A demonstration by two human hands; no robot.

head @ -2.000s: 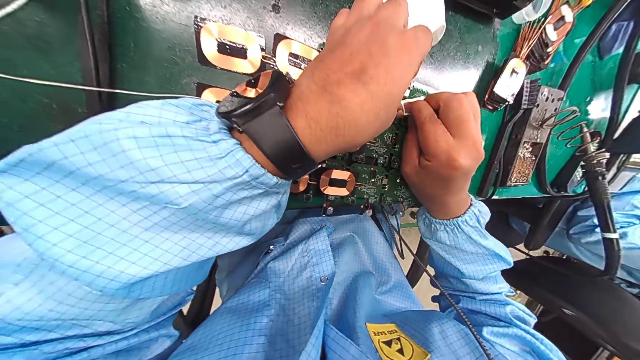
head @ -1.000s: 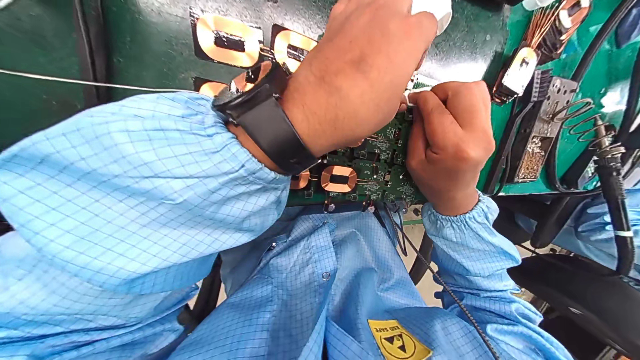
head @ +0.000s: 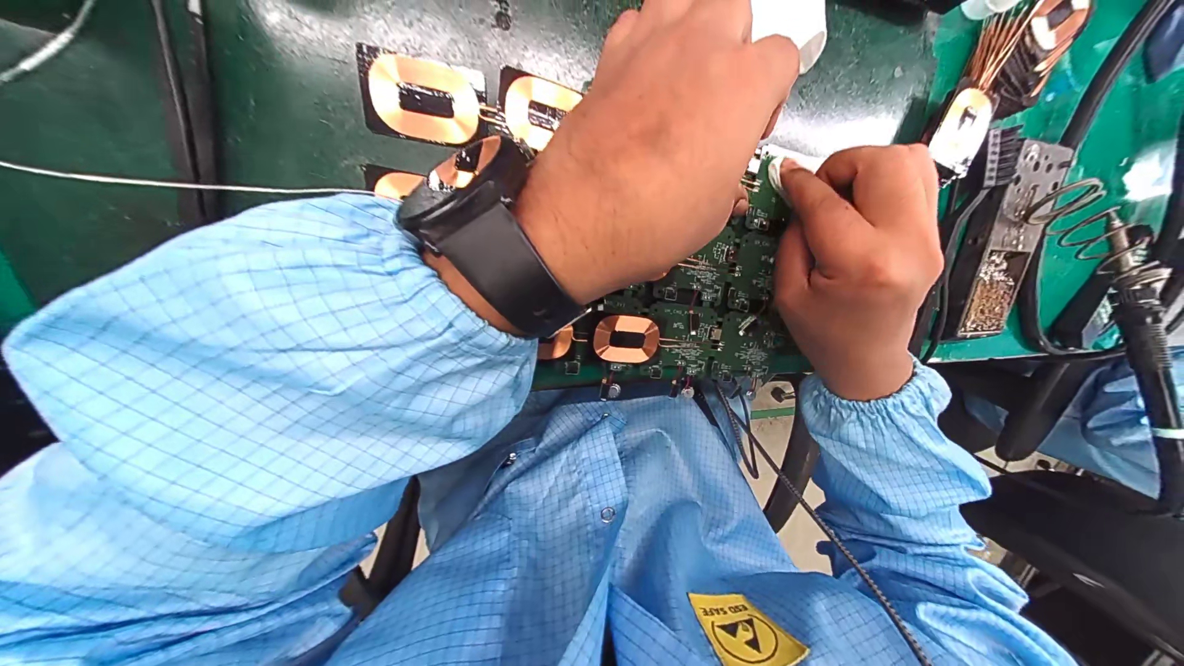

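Observation:
A green circuit board panel (head: 703, 301) with copper coils lies at the bench's near edge. My left hand (head: 657, 139), a black watch (head: 499, 240) on its wrist, is bent over the panel's upper part; its fingertips are mostly hidden beneath it. Just past its knuckles shows a white, rounded object (head: 797, 32); whether the hand holds it cannot be told. My right hand (head: 860, 259) rests at the panel's right edge, thumb and forefinger closed on a small white piece of material (head: 777, 174). One copper coil (head: 626, 339) shows below my left hand.
More flat copper coils (head: 424, 98) lie at the upper left. On the right are a bundle of coils with wire leads (head: 964, 125), a black brush (head: 1003, 157), a metal tray of solder bits (head: 994, 291) and a soldering iron (head: 1142, 324) in a coiled holder. Black cables run nearby.

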